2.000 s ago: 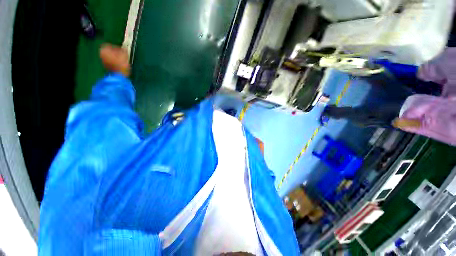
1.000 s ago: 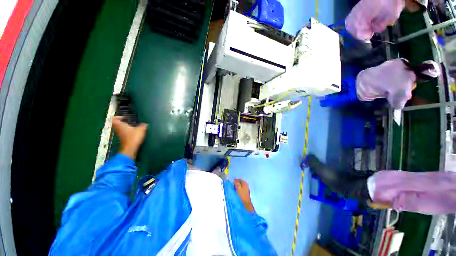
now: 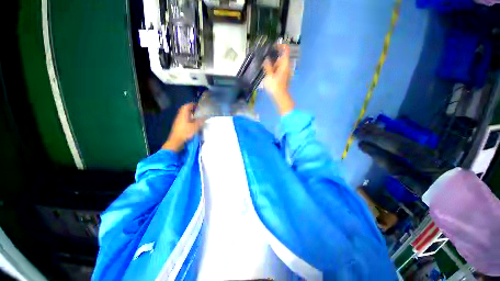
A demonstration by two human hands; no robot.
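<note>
My right hand [image 3: 278, 74] is raised at the machine's front right corner and grips a dark, flat, ribbed piece [image 3: 253, 67], possibly a fixture or tray, tilted and blurred. My left hand [image 3: 183, 129] is lower, in front of my body, with its fingers at the left end of a blurred grey-black flat thing [image 3: 225, 99], likely a tray, that it seems to hold. The two dark shapes meet or overlap; which lies on top I cannot tell. The left fixture [image 3: 183, 35] of the white machine [image 3: 183, 77] shows silvery shapes. The right fixture [image 3: 265, 22] is dark.
A green conveyor belt [image 3: 98, 82] with a pale strip runs along the left. Blue floor [image 3: 329, 71] with a yellow-striped line [image 3: 378, 71] is at the right. A person's pink sleeve [image 3: 466, 214], blue stools [image 3: 463, 57] and a brown box [image 3: 384, 217] are farther right.
My left hand has left the dark piece's place at the belt edge and come in front of my body. My right hand has risen from beside my body to the machine front, now gripping a dark piece.
</note>
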